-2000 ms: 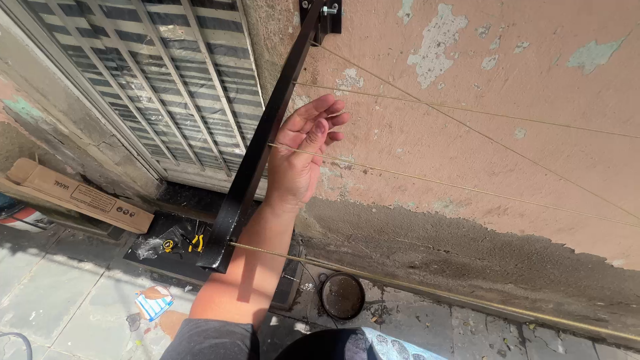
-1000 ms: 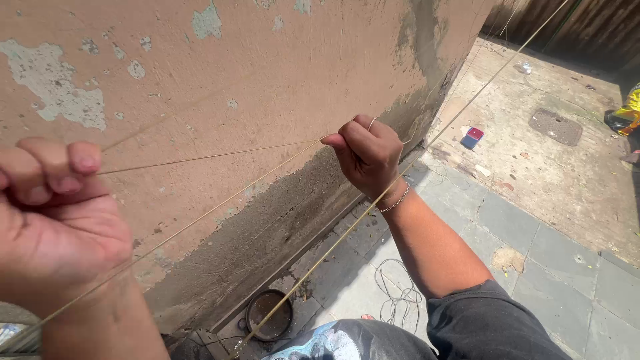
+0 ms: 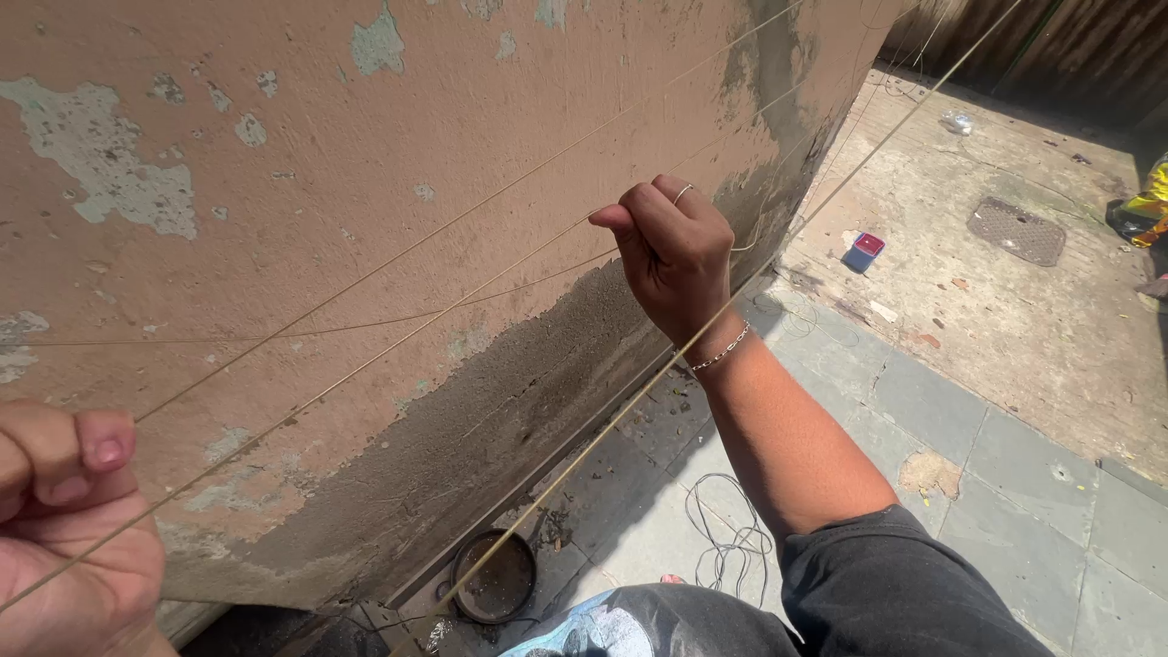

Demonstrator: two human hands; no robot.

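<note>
Several thin tan cords (image 3: pixel 456 306) run diagonally in front of a peeling pink wall (image 3: pixel 301 201). My right hand (image 3: pixel 675 246), with a ring and a chain bracelet, is closed with a cord pinched at its thumb and forefinger. My left hand (image 3: pixel 78 520), partly cut off at the left edge, has its fingers curled, and another cord leads to its fingertips. A thicker cord (image 3: pixel 584 454) passes close by my right wrist, from the bottom up to the top right.
Below lie a round dark pan (image 3: pixel 494 577) and a loose coil of wire (image 3: pixel 730 538) on grey floor tiles (image 3: pixel 1013 529). Farther right are a small blue and red box (image 3: pixel 862 252), a metal floor cover (image 3: pixel 1016 231) and a yellow and black bag (image 3: pixel 1152 205).
The view has swung right, away from the dark metal bar and window grille seen earliest. Since a second ago, the cord at my right fingertips has changed direction, and my left hand sits lower in view.
</note>
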